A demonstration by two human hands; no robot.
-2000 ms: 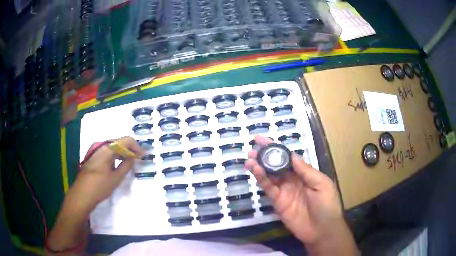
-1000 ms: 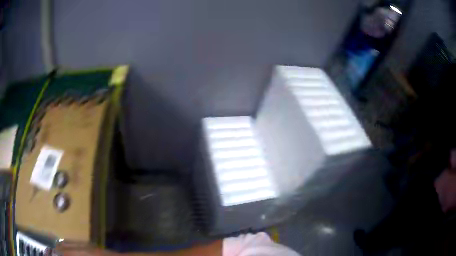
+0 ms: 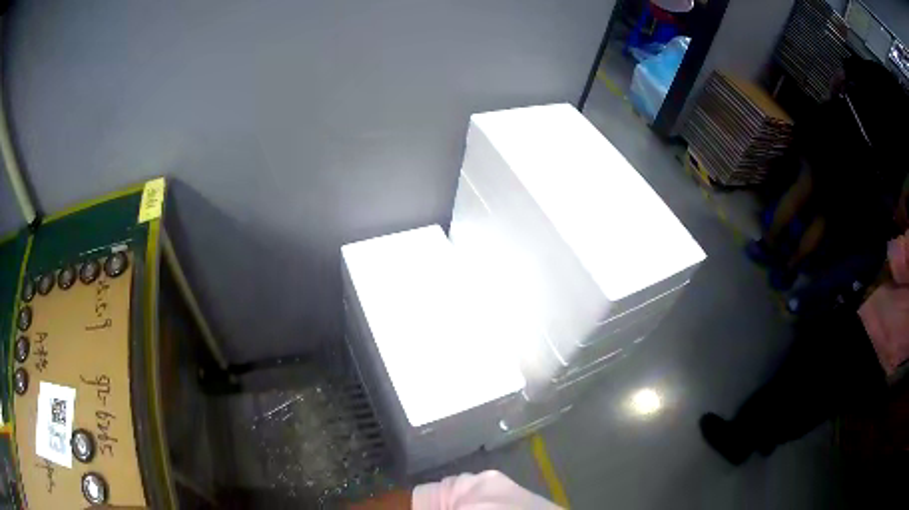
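Two stacks of white foam boxes or trays, one low (image 3: 429, 329) and one taller (image 3: 588, 199), stand against the grey wall. At the left, a brown cardboard sheet (image 3: 100, 349) lies on the bench. Round black-and-silver discs (image 3: 117, 264) lie in rows along its edge. Two more discs lie near a white QR label (image 3: 55, 423). A pink sleeve (image 3: 488, 493) and a bit of forearm show at the bottom edge. Both my hands are out of the picture.
The bench edge (image 3: 152, 349) has yellow tape. Stacked cardboard (image 3: 738, 129) stands at the back right. A person in dark clothes (image 3: 797, 369) is at the right, with another dark-clothed person behind. A blue bag (image 3: 660, 80) is at the back.
The view has swung right from the bench to the wall, the white stacks and the floor. The white disc tray, the yellow tool and both hands have left the picture.
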